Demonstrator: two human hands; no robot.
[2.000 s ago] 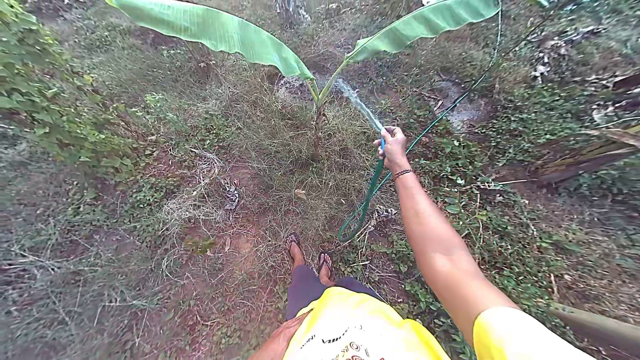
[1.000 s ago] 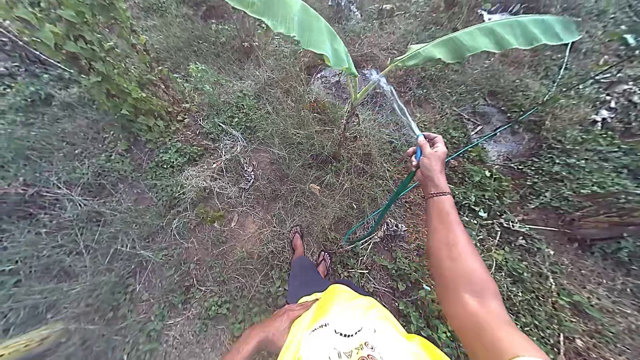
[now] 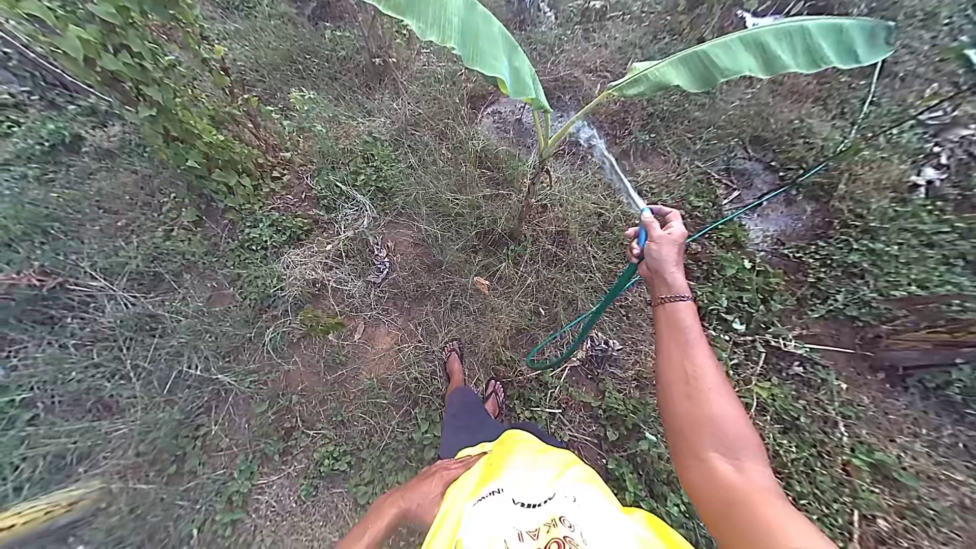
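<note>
My right hand (image 3: 659, 242) is closed around the blue end piece (image 3: 643, 229) of a green garden hose (image 3: 583, 329). Water (image 3: 606, 162) sprays from it toward the base of the leaf stalks of a young banana plant (image 3: 543, 149), just up and left of the hand. Below the hand the hose hangs in a loop, then runs off to the upper right. My left hand (image 3: 444, 482) rests against the yellow shirt (image 3: 526, 488) at my waist, its fingers partly hidden; nothing shows in it.
My feet in flip-flops (image 3: 494, 396) stand on dry grass and bare soil. A leafy vine (image 3: 175, 99) grows at the upper left. Wet-looking grey ground (image 3: 770, 206) lies right of the hose hand, and an old log or trunk (image 3: 923, 335) lies at the right edge.
The view has shifted left, so the plant and my right hand now appear farther right. The water keeps flowing from the hose, and my left hand stays at the shirt.
</note>
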